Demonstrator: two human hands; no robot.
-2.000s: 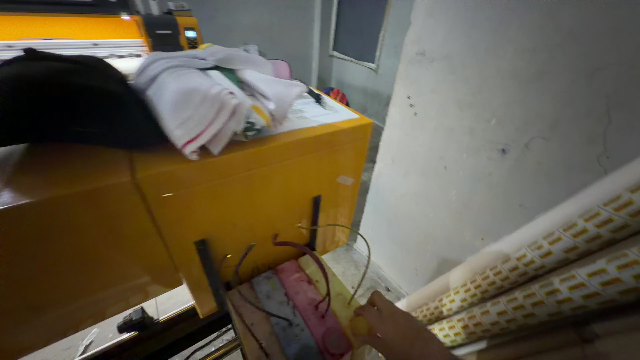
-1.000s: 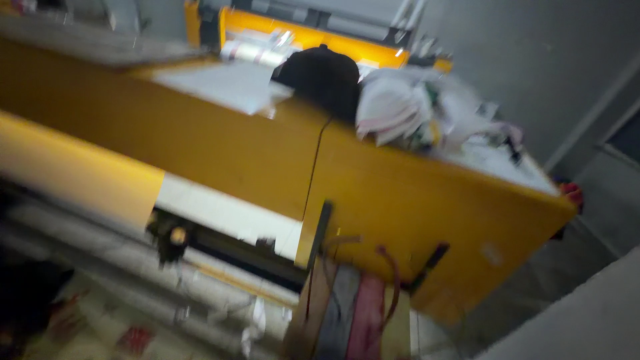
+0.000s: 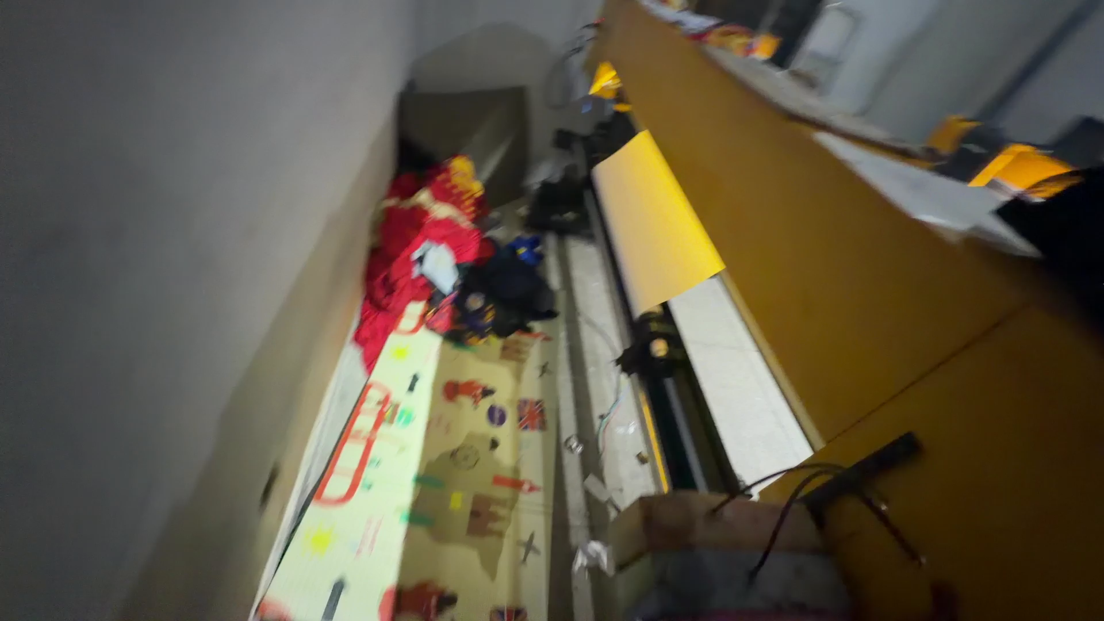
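Neither of my hands shows in the head view now. At the bottom right, several stained tanks or bottles (image 3: 716, 552) stand in a row against the yellow cabinet (image 3: 940, 483) of what looks like a wide-format printer. Thin dark tubes (image 3: 798, 492) curve out of them, close to a black bracket (image 3: 871, 470). A roller bar (image 3: 677, 414) runs along the cabinet's side, and a yellow-lit sheet (image 3: 655, 224) hangs over it. The picture is blurred.
A grey wall (image 3: 190, 259) bounds the left side. Along the floor lies a printed sheet (image 3: 466, 466) with flags and small figures. Beyond it are heaped red cloth (image 3: 405, 259) and dark cloth (image 3: 509, 289). Black cloth (image 3: 1065, 233) rests on the cabinet at far right.
The view has swung far to the left, along the cabinet. Two seconds ago a hand was at the yellow tank at the row's right end; it is out of view now.
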